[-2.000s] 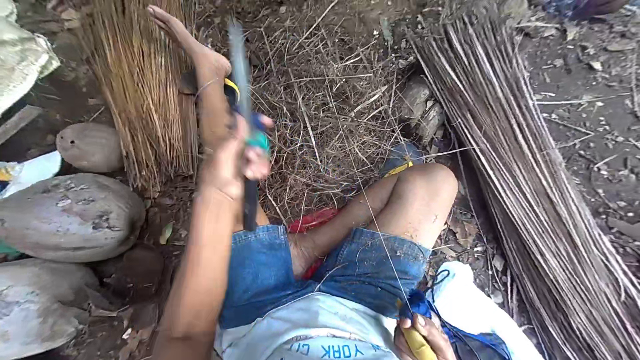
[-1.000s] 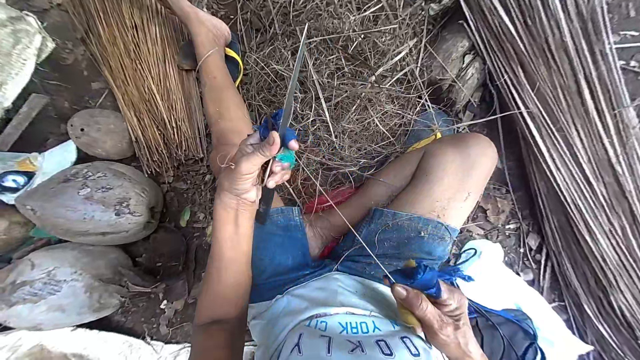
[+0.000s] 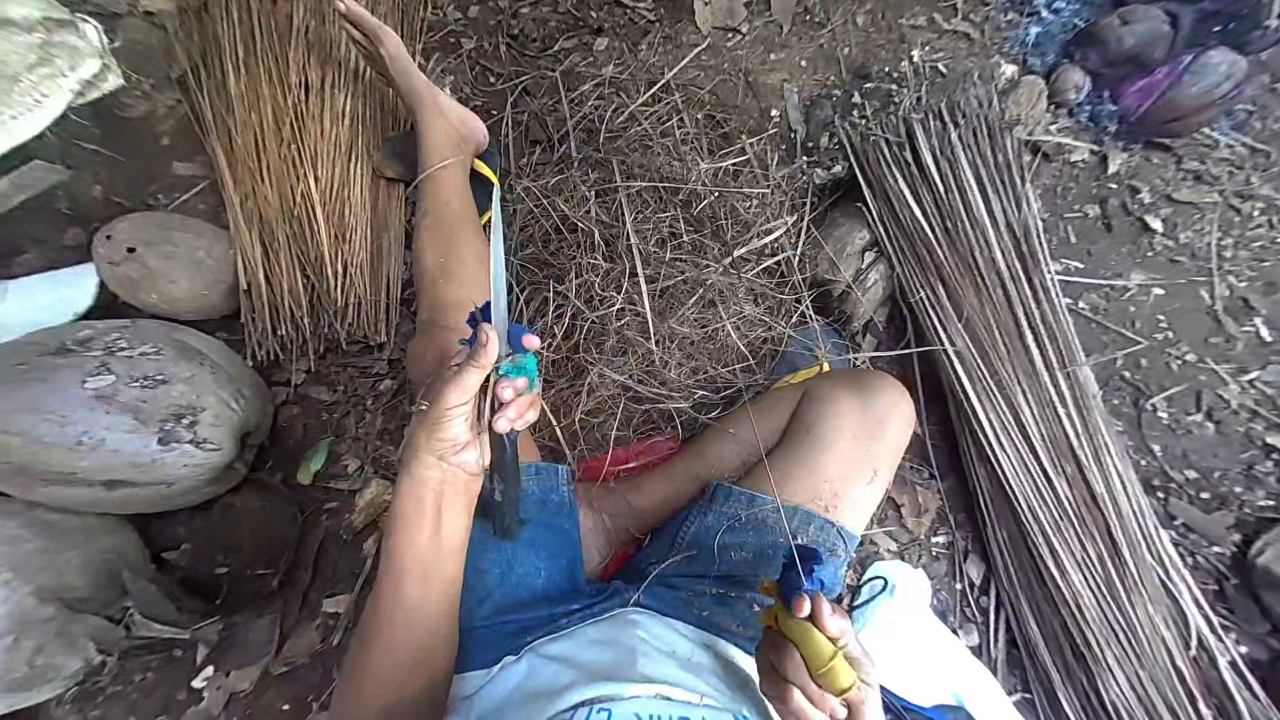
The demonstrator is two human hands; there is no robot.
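Note:
My left hand (image 3: 455,415) grips a knife with its blade (image 3: 498,245) pointing away from me and its dark handle (image 3: 506,485) below the palm. Blue and teal cloth wraps (image 3: 516,370) are on its fingers. Low in the view, my right hand (image 3: 815,655) has yellow and blue wraps (image 3: 822,650) at its fingers and pinches one end of a thin palm-leaf rib (image 3: 770,465). The rib slants up across my bent leg. Beyond my legs lies a heap of fine fibrous shavings (image 3: 650,270) on the ground.
A brown bundle of thin sticks (image 3: 300,190) stands at upper left, beside my outstretched leg. A greyer stick bundle (image 3: 1030,400) lies at right. Several dry coconuts (image 3: 130,415) are at left. A red object (image 3: 628,457) shows between my legs, and more husks (image 3: 1190,90) are at upper right.
The knife, blurred two seconds ago, shows sharply now, its blade more upright than one second ago. My right hand has moved lower and nearer my body since one second ago.

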